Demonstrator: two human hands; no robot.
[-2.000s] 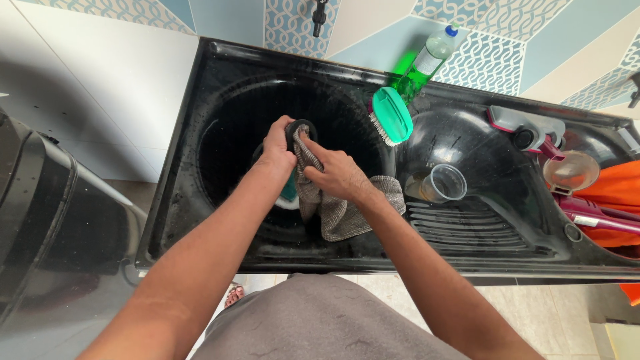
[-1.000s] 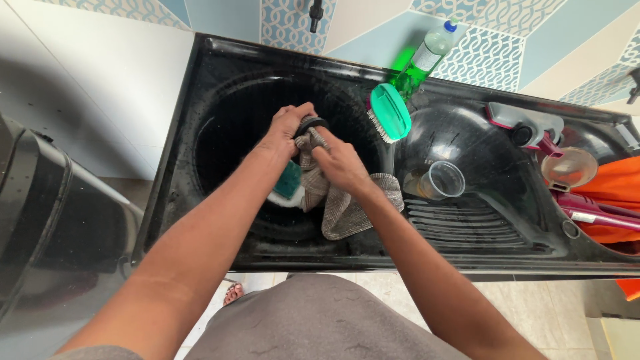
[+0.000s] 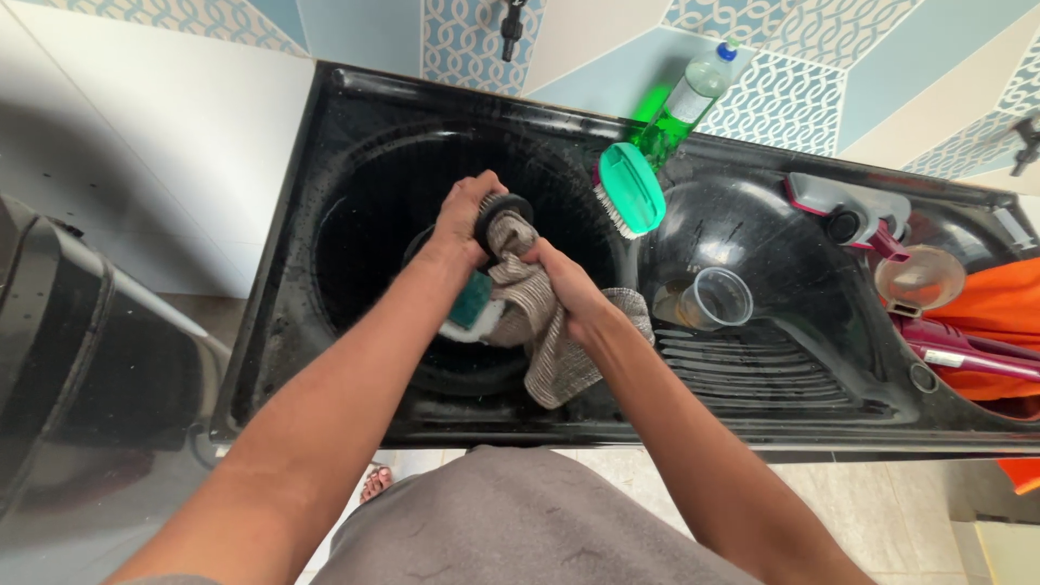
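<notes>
My left hand (image 3: 467,219) grips a round black part (image 3: 502,218) with a ribbed or filter-like side, above the left basin of a black laundry sink (image 3: 357,244). A striped grey-brown cloth (image 3: 532,296) is bunched into the part's opening, and my right hand (image 3: 561,276) holds it there. The cloth's loose end hangs down and rests by the basin's right edge. Below my hands, a green and white object (image 3: 473,313), partly hidden by my left wrist and the cloth, lies in the basin.
A green scrubbing brush (image 3: 631,188) and a bottle of green liquid (image 3: 686,106) stand at the back. Farther right are a clear plastic cup (image 3: 719,298), a grey and maroon appliance head (image 3: 849,207), a clear round container (image 3: 920,280), a maroon appliance part (image 3: 967,345) and orange fabric (image 3: 999,313). A black tap (image 3: 512,31) juts from the wall.
Both hands have shifted and turned the black part, whose opening with the cloth in it now shows more. More of the green and white object shows than two seconds ago.
</notes>
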